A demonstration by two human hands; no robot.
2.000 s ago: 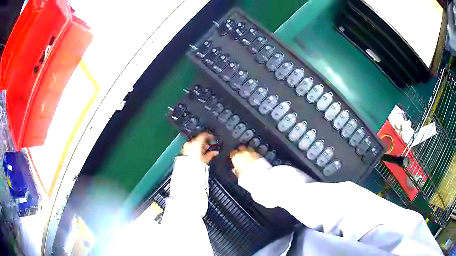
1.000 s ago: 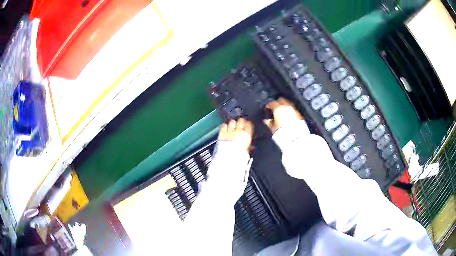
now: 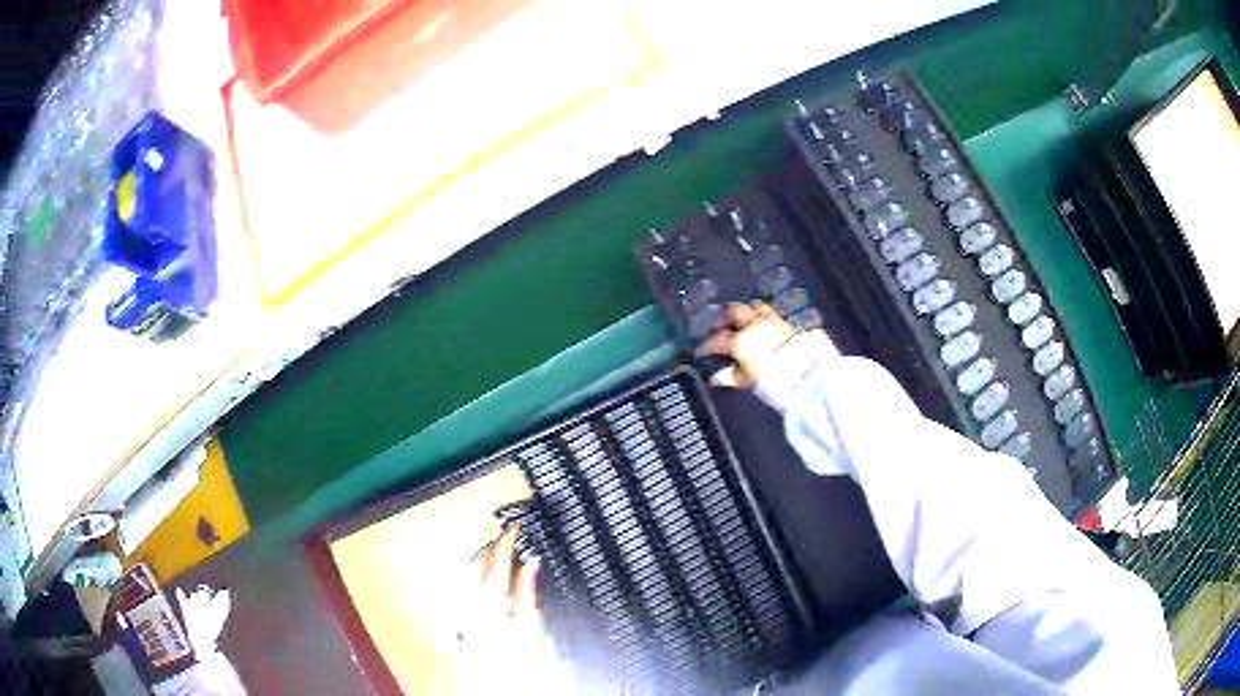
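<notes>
The shallow black packing tray [image 3: 758, 506] lies nearest me, with tight rows of dark units [image 3: 639, 456] on edge and a bare tan liner [image 3: 394, 551] at its left. My left hand [image 3: 510, 571], partly washed out by glare, has its fingertips on a dark key fob unit [image 3: 514, 514] at the left end of the rows. My right hand [image 3: 756, 348] is over the near supply tray [image 3: 676, 292], fingers closed around a dark unit that they partly hide. A few oval units lie flat beyond this hand.
A longer supply tray [image 3: 891, 292] holds two lines of units at right. A pale-topped black tray stack [image 3: 1135, 279] and wire trolley [image 3: 1180, 510] are further right. The raised white shelf [image 3: 449, 204] bears a red bin [image 3: 320, 55] and blue dispenser [image 3: 161, 204]. White gloves [image 3: 204, 619] lie lower left.
My left hand has left the supply tray and moved down-left to the packing tray's rows. My right hand stays at the supply tray. The view has shifted, showing more of the packing tray.
</notes>
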